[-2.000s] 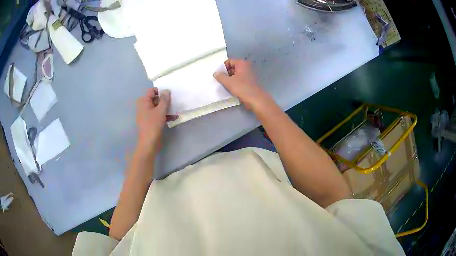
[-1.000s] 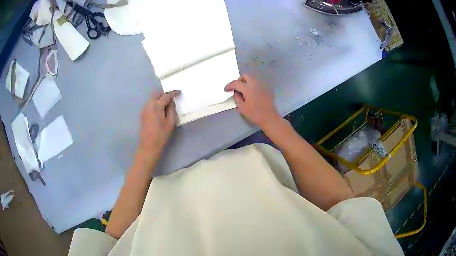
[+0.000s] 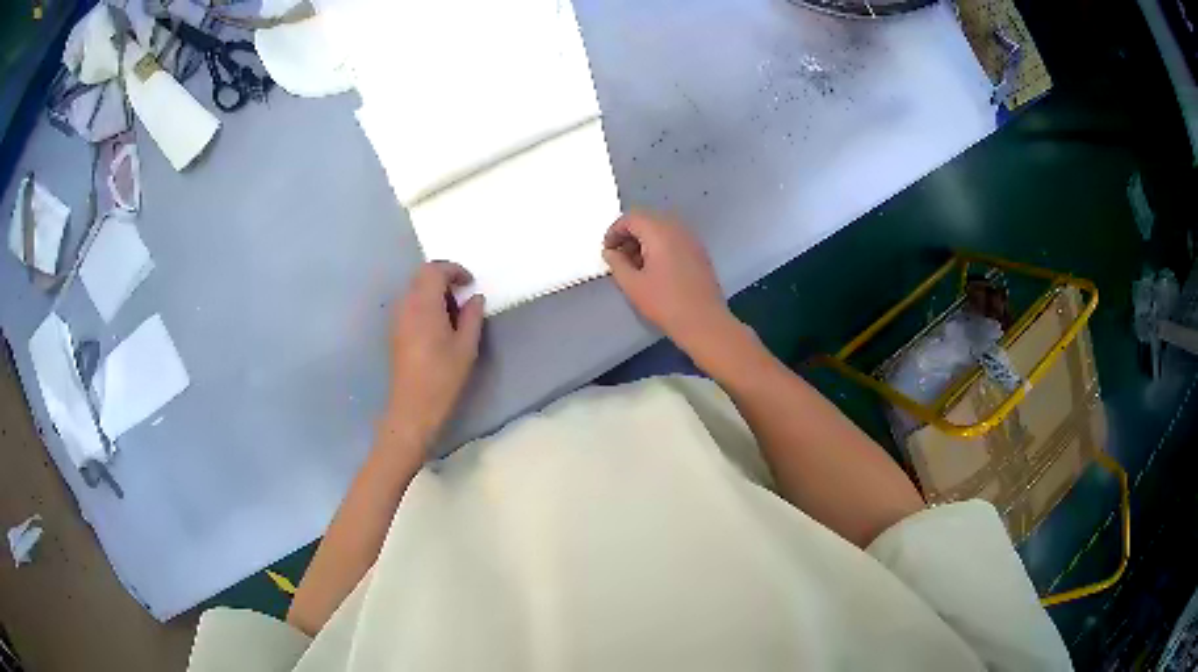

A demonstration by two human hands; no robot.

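A large cream-white fabric panel (image 3: 480,85) lies on the table, running up past the top edge of the view. A raised fold line crosses it, and its near edge lies close to the table's front edge. My left hand (image 3: 440,335) grips the panel's near left corner between thumb and fingers. My right hand (image 3: 664,276) pinches the near right corner. The fingertips partly hide both corners.
White pieces (image 3: 142,377) lie on the table (image 3: 289,328) at left. Black-handled scissors (image 3: 234,76) and a tangle of cream pieces (image 3: 168,112) are at upper left. An iron's edge (image 3: 874,7) shows at top right. A yellow-framed cart (image 3: 979,427) holds cardboard at right.
The strip that stuck out along the panel's near edge no longer shows; the edge now looks single. Both hands have moved to the near corners.
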